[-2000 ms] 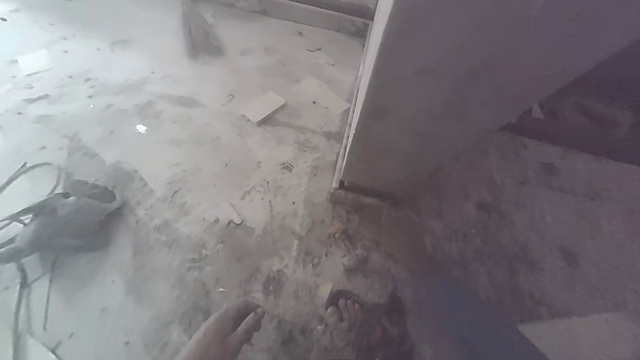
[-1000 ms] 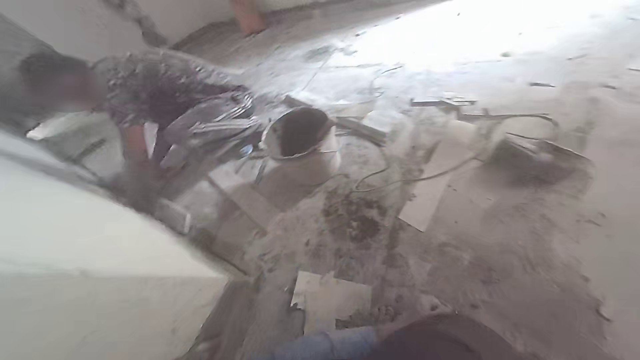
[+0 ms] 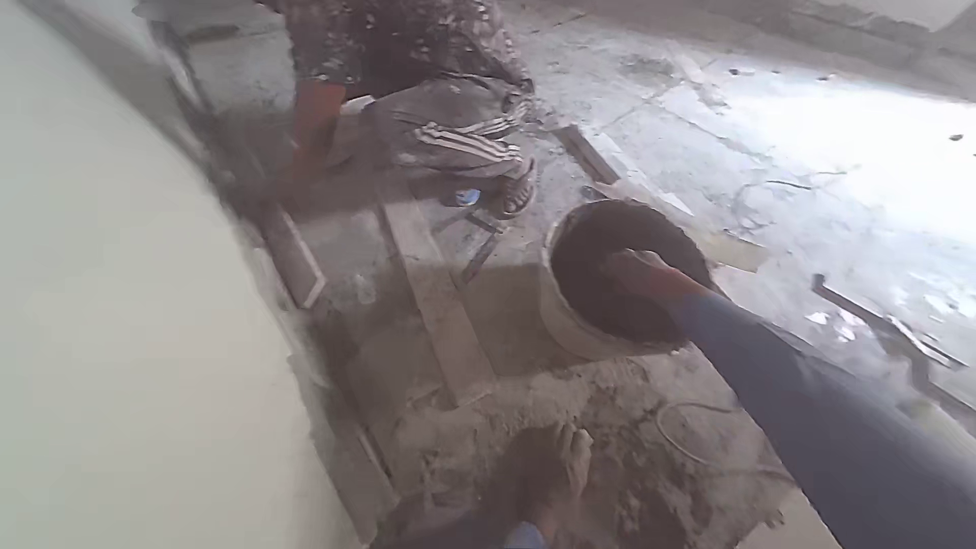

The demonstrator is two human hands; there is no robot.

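Observation:
My right hand (image 3: 637,268), at the end of a blue-grey sleeve, reaches over a light-coloured bucket (image 3: 555,309) from the right. It is at the dark contents (image 3: 591,244) inside; its fingertips blur into them, so whether it holds anything cannot be told. My left hand is not visible. At the bottom, what looks like my bare foot (image 3: 568,457) rests on the dirty floor. Left of the bucket lies a long flat plank or tile strip (image 3: 438,320).
A co-worker in striped trousers (image 3: 465,145) crouches beyond the bucket. A pale wall or panel (image 3: 130,305) fills the left side. A narrow piece (image 3: 293,259) lies beside it. Strips (image 3: 591,156) lie behind the bucket, with a cable (image 3: 686,450) and a metal bar (image 3: 877,324) to the right.
The view has swung and come closer to the bucket and co-worker seen one second ago. My right hand is now over the bucket's contents.

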